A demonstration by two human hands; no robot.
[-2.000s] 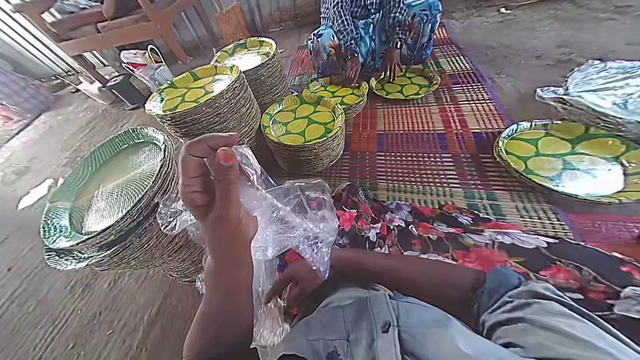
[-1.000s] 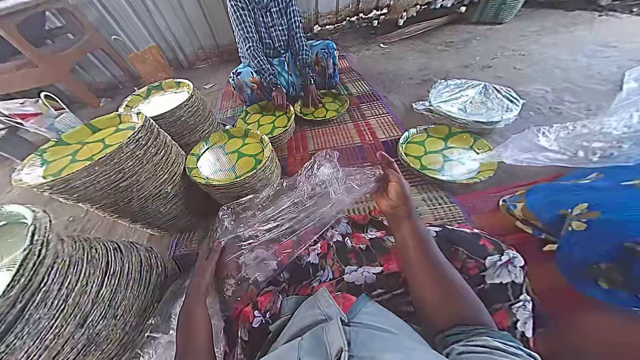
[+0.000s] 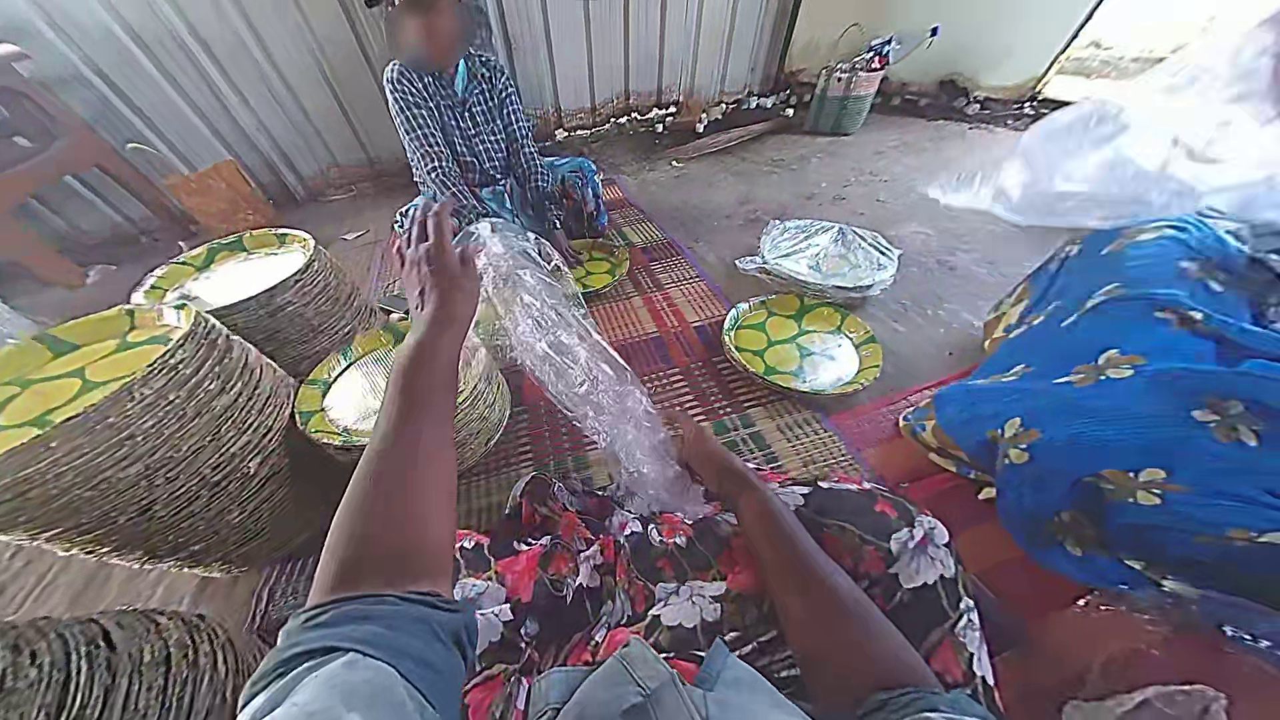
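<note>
A clear, crinkled plastic bag stretches slantwise over my lap. Its upper end is beside my left hand, which is raised with the fingers pointing up; whether the thumb grips the film is hidden. My right hand is closed on the bag's lower part, just above the floral skirt. Beyond my left forearm stands a stack of round plates with a green and yellow pattern. Another such plate lies right of the woven mat's middle.
Tall plate stacks stand at the left. Across the mat a person sits with a hand at a patterned plate. A plastic-wrapped stack lies beyond the mat; blue patterned cloth is at the right.
My left hand has risen from low at the left, and my right hand has come down. The bag, bunched between them before, is now drawn out long. The view has shifted.
</note>
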